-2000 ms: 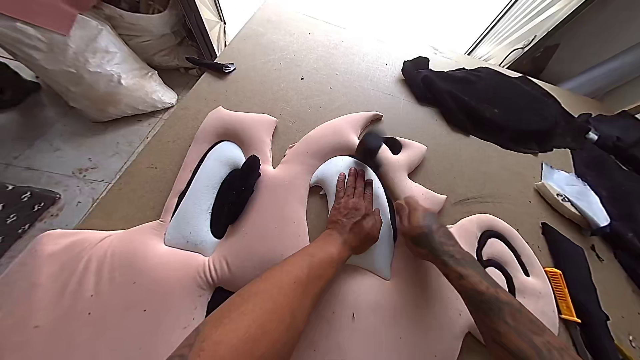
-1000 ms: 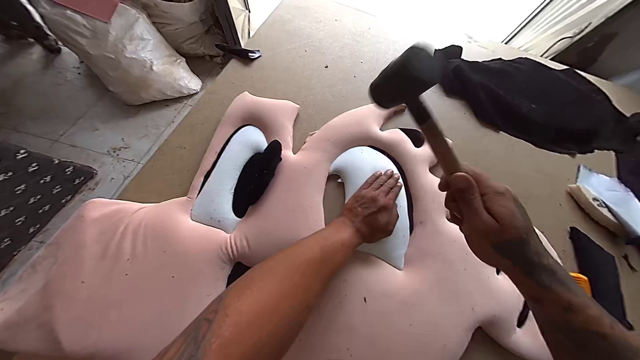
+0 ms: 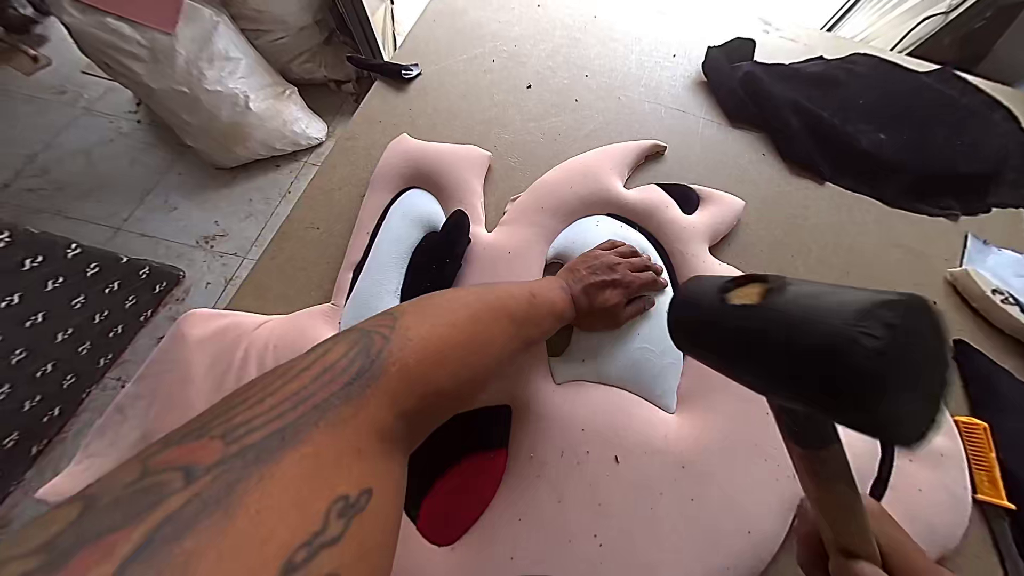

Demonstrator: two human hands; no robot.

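A padded pink fabric face panel point(image 3: 656, 472) lies on the table, with white padded eye pieces, a black piece in the left eye and a black-and-red mouth piece point(image 3: 464, 496). My left hand point(image 3: 612, 284) presses flat on the right white eye piece point(image 3: 632, 360), its fingers spread a little. At the lower right my right hand point(image 3: 864, 544), partly cut off by the frame edge, grips the wooden handle of a rubber mallet point(image 3: 808, 352). The mallet's black head is raised near the camera and hides part of the pink panel.
Black fabric point(image 3: 872, 128) lies at the table's far right. A yellow comb-like tool point(image 3: 982, 460) and a white-faced foam piece point(image 3: 992, 280) sit at the right side. Filled white sacks point(image 3: 216, 88) stand on the tiled floor at left, near a patterned dark mat point(image 3: 72, 336).
The mallet, earlier upright over the panel's upper right, has come lower and nearer the camera with my right hand. My left hand stays on the white eye piece.
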